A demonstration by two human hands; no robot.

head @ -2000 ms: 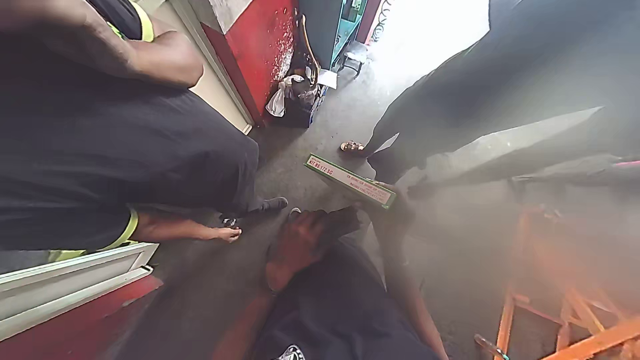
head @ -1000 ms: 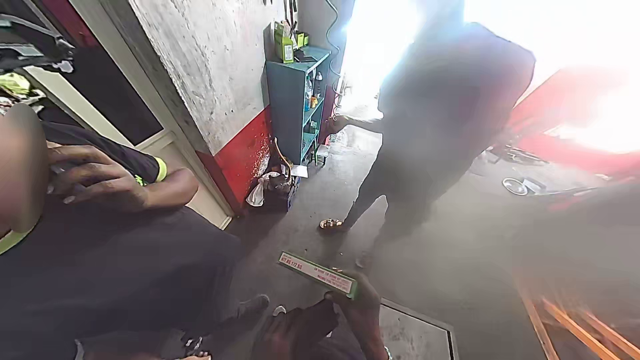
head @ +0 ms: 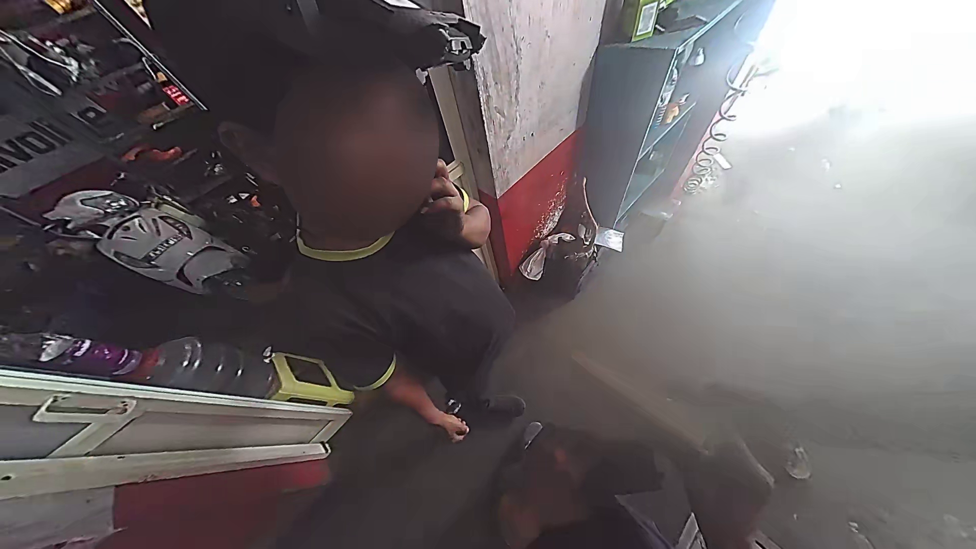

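Note:
Low in the head view, my left hand (head: 543, 488) is in shadow, its fingers around a dark object (head: 621, 463) whose kind I cannot tell. To the right, my right hand (head: 728, 476) grips the near end of a long narrow box (head: 637, 396). The box is blurred by motion and haze and points up and to the left, over the floor. Both hands are close to my body, and the box is apart from the dark object as far as the haze shows.
A person in a dark shirt (head: 412, 305) stands close at the left, one hand raised to the head. Behind are a motorcycle (head: 168, 244) and a white-framed door panel (head: 191, 431). A teal shelf unit (head: 629, 114) and a white bag (head: 543, 255) stand by the wall.
The view has swung left. The person who stood at the right in the earlier frames is out of sight. The long box remains in my right hand.

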